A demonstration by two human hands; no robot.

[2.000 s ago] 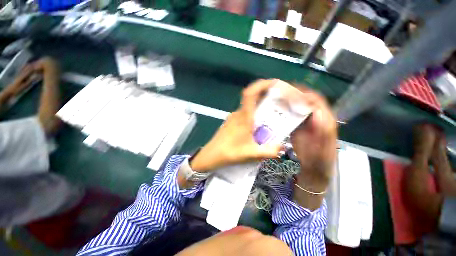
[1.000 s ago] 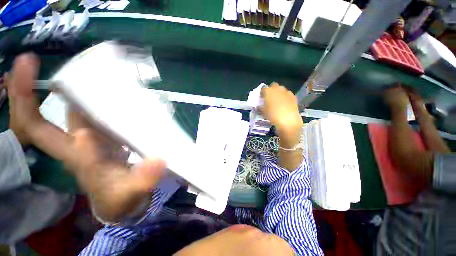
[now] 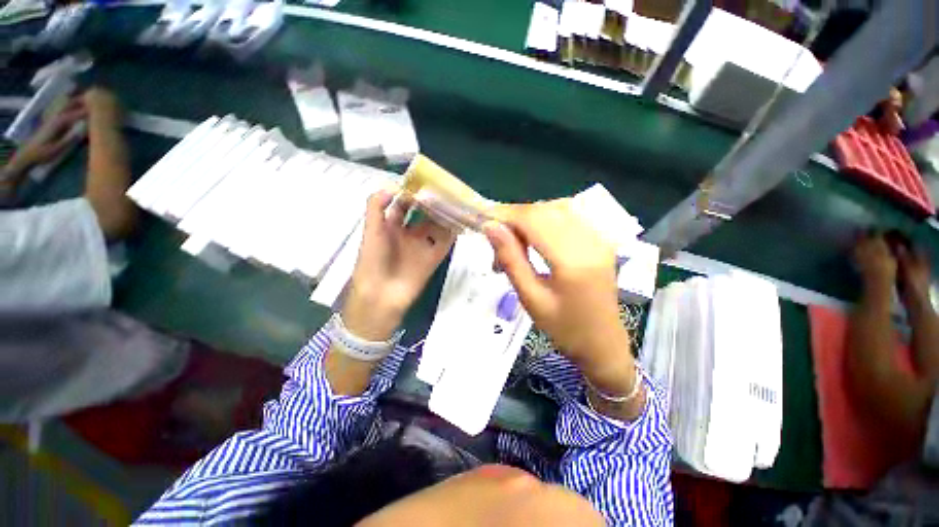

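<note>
A slim carton with a cream-yellow inside (image 3: pixel 441 187) is between my hands, tilted over the bench edge. My left hand (image 3: pixel 396 257) holds it from the left. My right hand (image 3: pixel 561 278) has its thumb and fingers pinched at the carton's near right part; whether they also hold a paper cannot be told. Flat white blanks (image 3: pixel 476 355) with a purple picture overlap below the hands. White folded papers (image 3: pixel 636 270) lie just beyond my right hand, partly hidden. Tangled rubber bands (image 3: pixel 537 345) show beside the blanks, partly covered by my right arm.
Erected white boxes (image 3: pixel 273 201) stand in a row at left. A spare carton stack (image 3: pixel 721 371) lies at right. Loose white boxes (image 3: pixel 376 124) are on the green conveyor. A grey post (image 3: pixel 803 144) slants at upper right. Neighbours' arms show at both sides, with a red mat (image 3: pixel 844 412) at right.
My left hand has come back from the left, where it was blurred beside a large white shape. My right hand has left the folded papers and moved to the carton. The view has shifted.
</note>
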